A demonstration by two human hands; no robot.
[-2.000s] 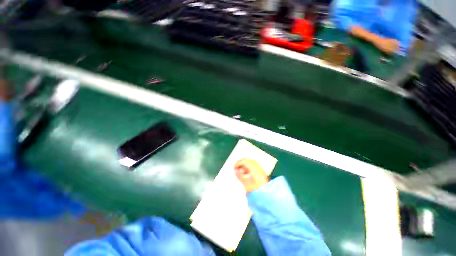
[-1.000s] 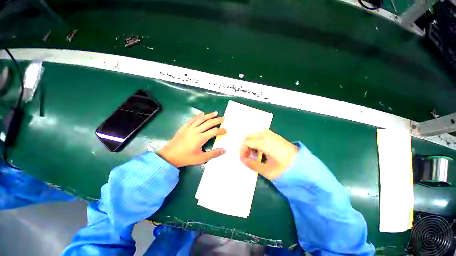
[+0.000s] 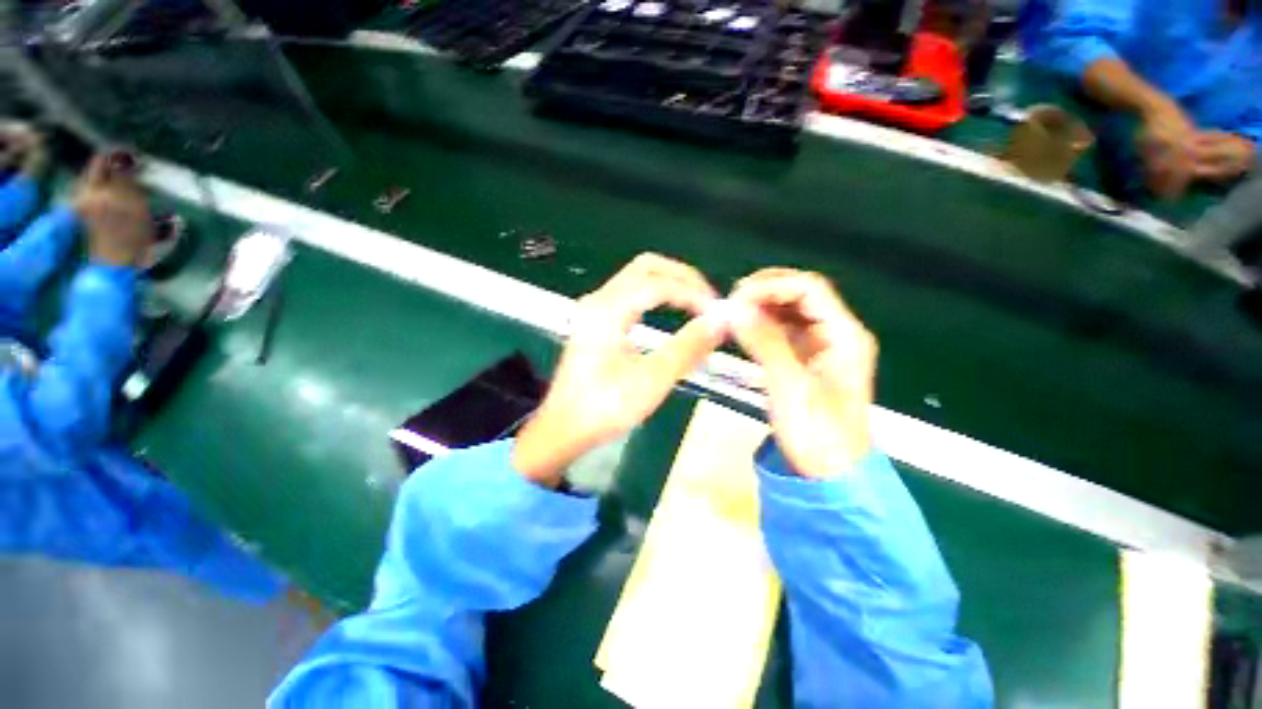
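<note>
My left hand (image 3: 609,363) and my right hand (image 3: 819,377) are raised over the white belt rail, thumbs and forefingers pinched together so that the fingertips of both hands meet. Anything between the fingertips is too small and blurred to tell. Below my hands, the stack of long white sheets with yellow edges (image 3: 703,568) lies on the green bench, its right side partly covered by my right sleeve. The black phone (image 3: 478,405) lies left of the sheets, partly hidden by my left hand and sleeve.
A second pale sheet stack (image 3: 1165,630) lies at right. Small dark pieces (image 3: 537,247) lie on the green belt (image 3: 457,180). Across it are black trays (image 3: 671,69), a red bin (image 3: 934,86), a brown tape roll (image 3: 1048,143) and a person's hands. Another person's blue-sleeved arm is at left.
Both hands have risen from the sheets towards the rail and come together at the fingertips. The view has tilted up, showing the far trays and people again.
</note>
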